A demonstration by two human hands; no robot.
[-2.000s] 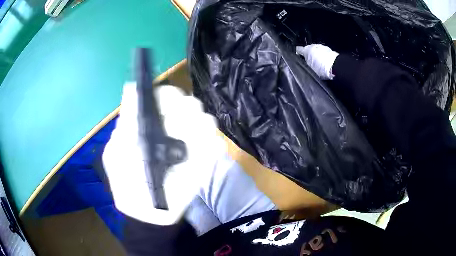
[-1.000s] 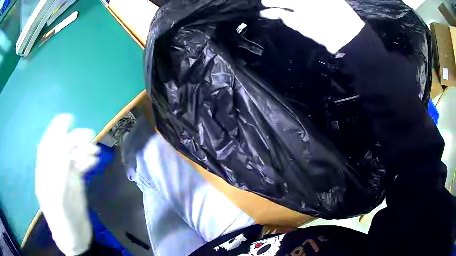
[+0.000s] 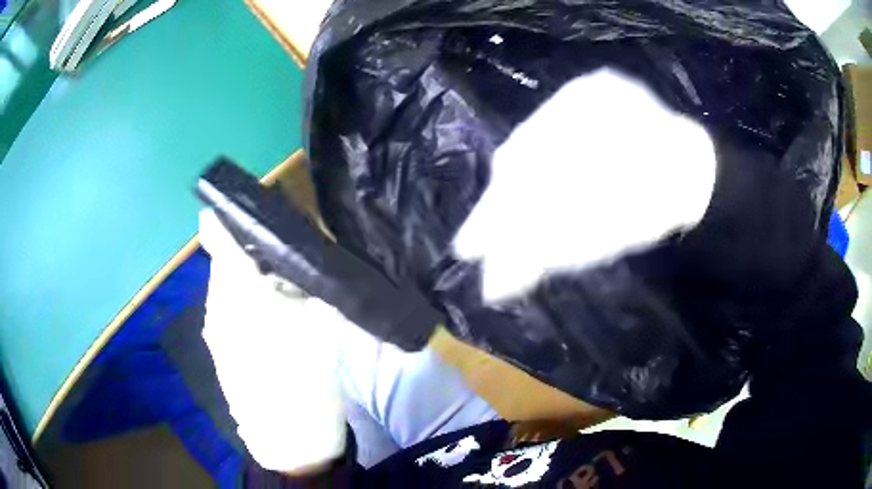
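My left hand [image 3: 272,358], in an overexposed white glove, holds a long black plastic part [image 3: 320,258] above my lap. The part runs from upper left to lower right, its right end in front of the carton's near edge. My right hand [image 3: 602,181], also in a white glove, is over the black bin liner [image 3: 421,143], to the right of the part and apart from it. Its fingers point down and left; glare hides them, so I cannot tell whether it holds anything. Dark parts with small glints show inside the liner.
The green workbench [image 3: 124,172] with a pale wood edge is at the left. A pale object [image 3: 86,33] lies at its far side. The tan cardboard carton [image 3: 526,387] shows under the liner beside my lap. Another cardboard box [image 3: 857,134] is at the far right. Blue material [image 3: 134,392] is below the bench.
A second ago my left hand was empty over the bench edge; it has moved right and now holds the black part. My right hand has come down and nearer from the liner's far side.
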